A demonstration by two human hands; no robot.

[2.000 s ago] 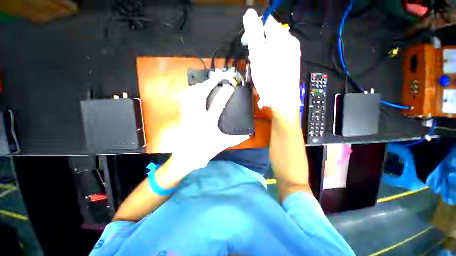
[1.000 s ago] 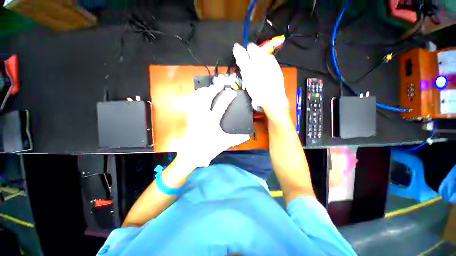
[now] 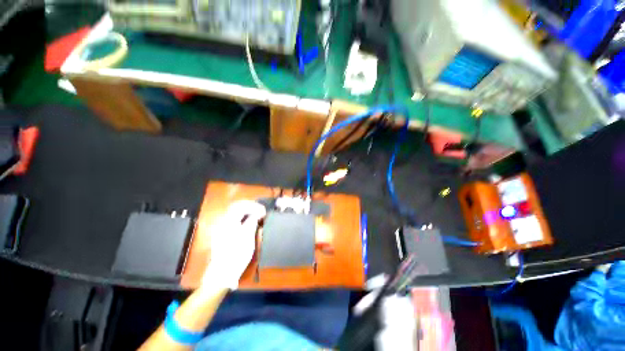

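A black set-top box (image 3: 288, 240) lies flat on the orange-brown test board (image 3: 342, 267), its back edge against the white-silver connector block (image 3: 293, 203). My gloved left hand (image 3: 236, 236) is at the box's left side, fingertips by its back left corner; whether it grips the box is unclear. My gloved right hand (image 3: 396, 312) is low and blurred at the bench's front edge. It appears to hold the dark remote control (image 3: 404, 272), also blurred. A blue marker pen (image 3: 364, 240) lies along the board's right edge.
Other black boxes stand left (image 3: 152, 243) and right (image 3: 425, 250) of the board. A blue cable (image 3: 356, 118) loops behind it. An orange control box (image 3: 507, 214) is at the right. Beige oscilloscopes (image 3: 473, 58) stand on the green rear bench (image 3: 205, 65).
The view has tilted up to show the rear bench. My right hand has left the connectors and moved down right. The remote has left its place beside the pen. My left hand has uncovered the box's top.
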